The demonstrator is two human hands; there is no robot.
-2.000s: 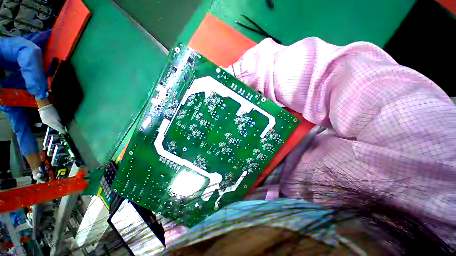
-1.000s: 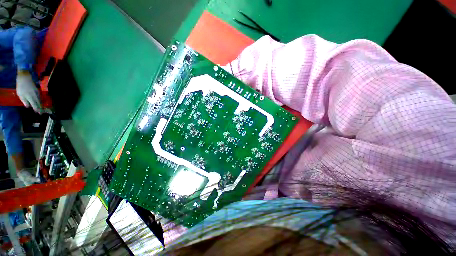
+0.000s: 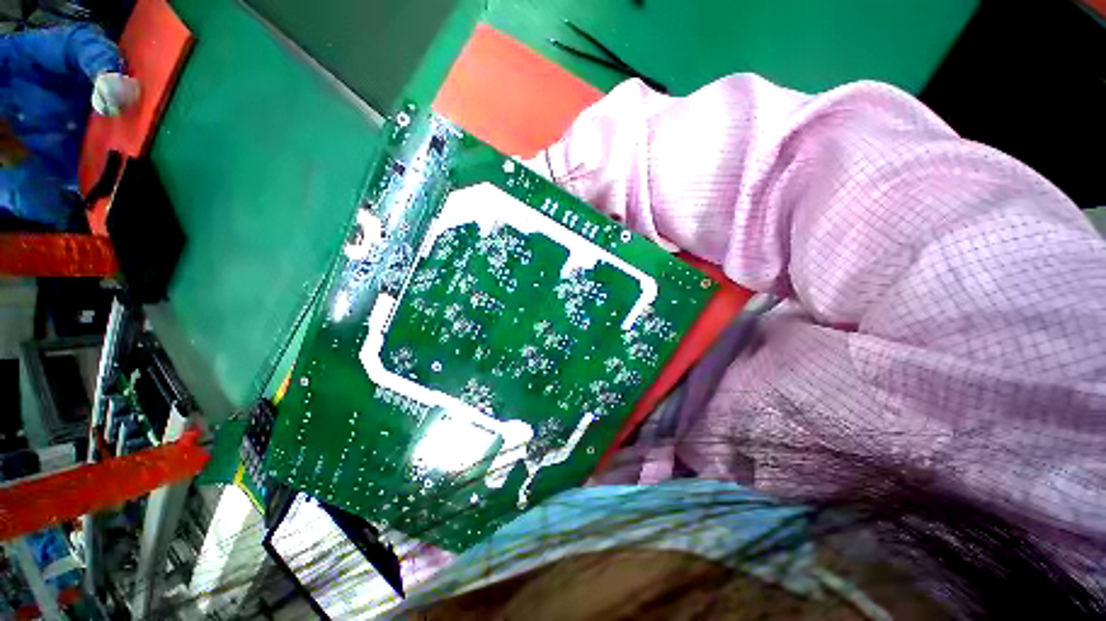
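A large green circuit board (image 3: 485, 352) is held at a slant in front of me, solder side up. It has a thick whitish C-shaped track, many tiny joints, and glare along its upper left edge and near its lower edge. A pink checked sleeve (image 3: 679, 182) runs from the right to the board's upper edge. The hand at its end is hidden by the board. A small patch of pink shows at the board's bottom corner, with no hand visible there. Neither of my hands can be made out. A red-orange mat (image 3: 509, 91) shows beyond and under the board.
Dark thin tools (image 3: 594, 51) lie on the green bench top (image 3: 261, 206). A black keypad block (image 3: 257, 437) and a white sheet in a black holder (image 3: 325, 552) are at lower left. At far left, a blue-clothed person's gloved hand (image 3: 115, 93) is over another red mat (image 3: 152, 73).
The board and bench have shifted slightly left in view. The other person's gloved hand has moved up onto their red mat, away from the boards below. The glare on my board has changed slightly.
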